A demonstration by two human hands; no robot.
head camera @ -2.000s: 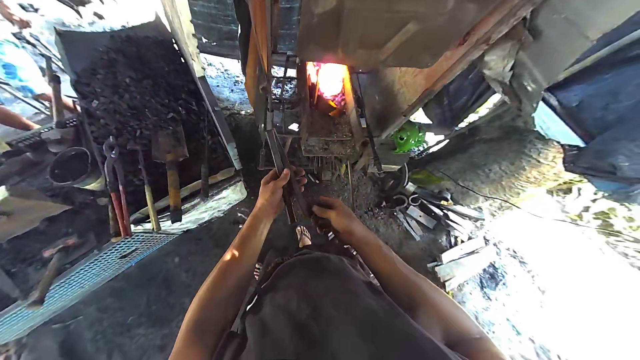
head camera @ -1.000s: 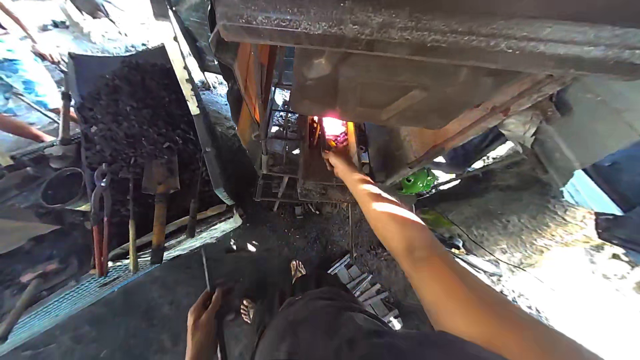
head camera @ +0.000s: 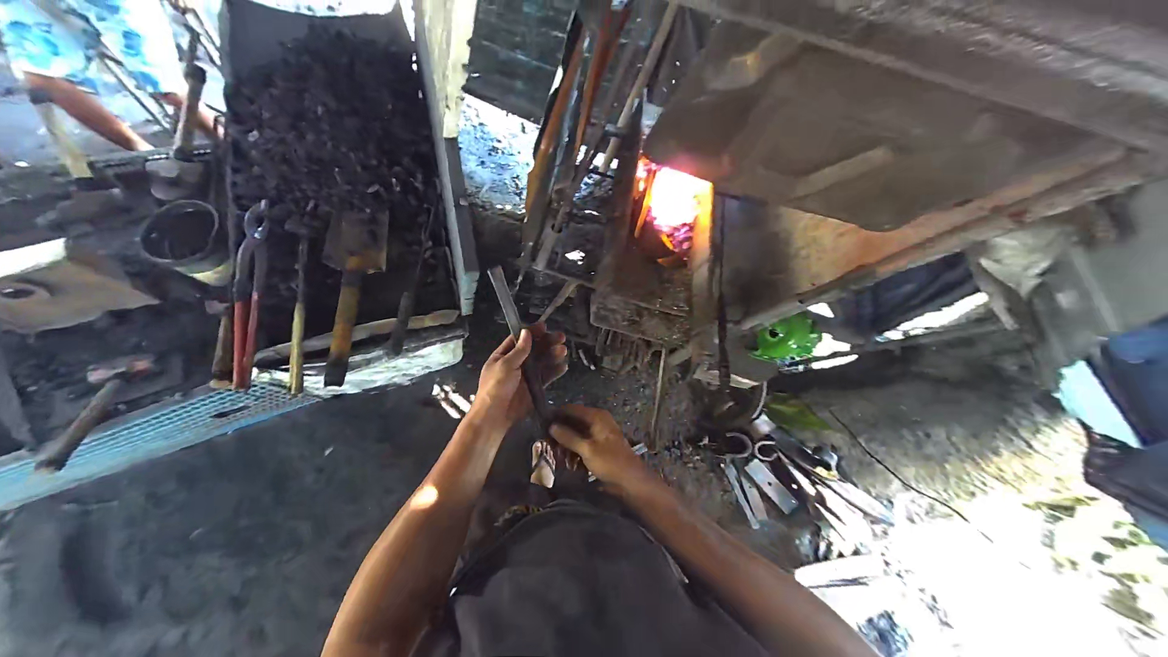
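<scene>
A flat dark metal bar (head camera: 505, 301) slants in front of my body, its paler end up and to the left. Around its middle my left hand (head camera: 518, 370) is closed, thumb on top. My right hand (head camera: 589, 436) grips the lower end of the bar, close to the left. Beyond both hands the forge fire (head camera: 675, 205) glows orange and white in its narrow trough, with the bar's upper end to the left of it. The fingertips of my right hand are partly hidden.
At left are a bin of charcoal (head camera: 333, 119), red-handled tongs (head camera: 245, 310), a shovel (head camera: 345, 315), a bucket (head camera: 182, 239) and a hammer (head camera: 87, 420). Metal pieces (head camera: 771, 484) lie on the ground at right. A metal hood (head camera: 849, 137) overhangs the forge. Another person's arm (head camera: 91, 111) shows at upper left.
My right hand has come back from the forge to the bar. My left hand, lower left with a thin bar a second ago, is now in front of my body beside it.
</scene>
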